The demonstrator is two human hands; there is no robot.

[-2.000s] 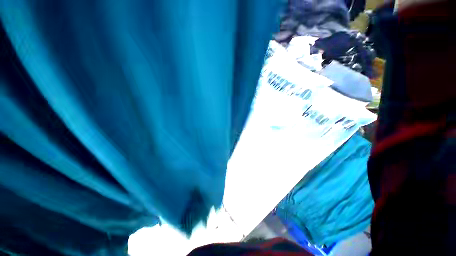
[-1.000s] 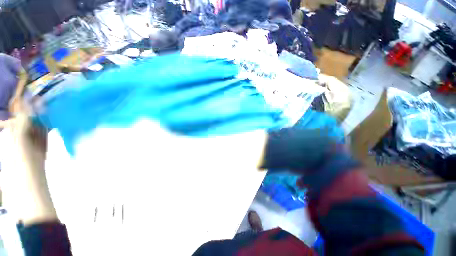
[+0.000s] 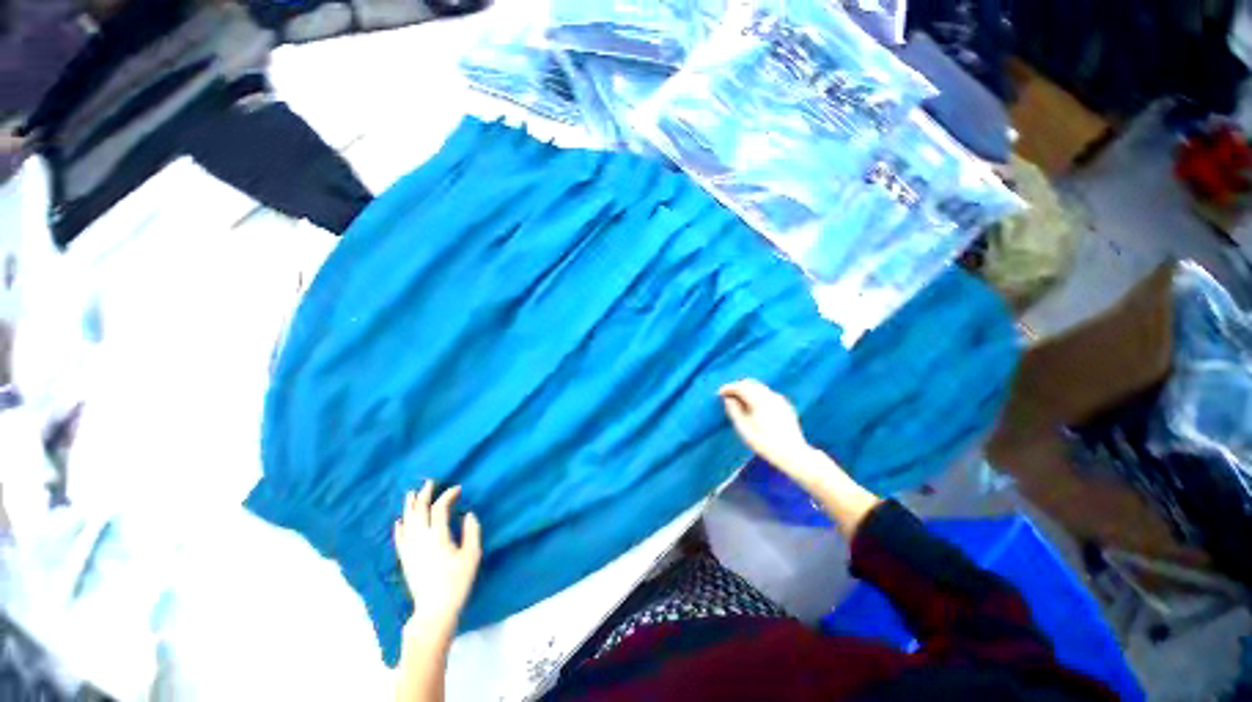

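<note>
A teal skirt (image 3: 549, 329) lies spread over the white table (image 3: 179, 343), its gathered waistband towards the lower left. My left hand (image 3: 439, 549) rests on the cloth near the waistband with the fingers apart. My right hand (image 3: 763, 418) is at the skirt's near right edge, fingers bent; whether it pinches the cloth cannot be told. Printed clear plastic bags (image 3: 810, 151) lie at the skirt's upper right edge. More teal cloth (image 3: 913, 391) hangs at the table's right edge.
A blue bin (image 3: 1016, 583) stands on the floor at my right. Beyond it is an open carton (image 3: 1098, 370) beside bagged garments (image 3: 1215, 364). Dark garments (image 3: 261, 144) lie on the table at the upper left. A red item (image 3: 1214, 167) is at the far right.
The teal skirt, raised close to the camera and then held out over the table, now lies flat on it. Both hands have come down onto or beside the cloth.
</note>
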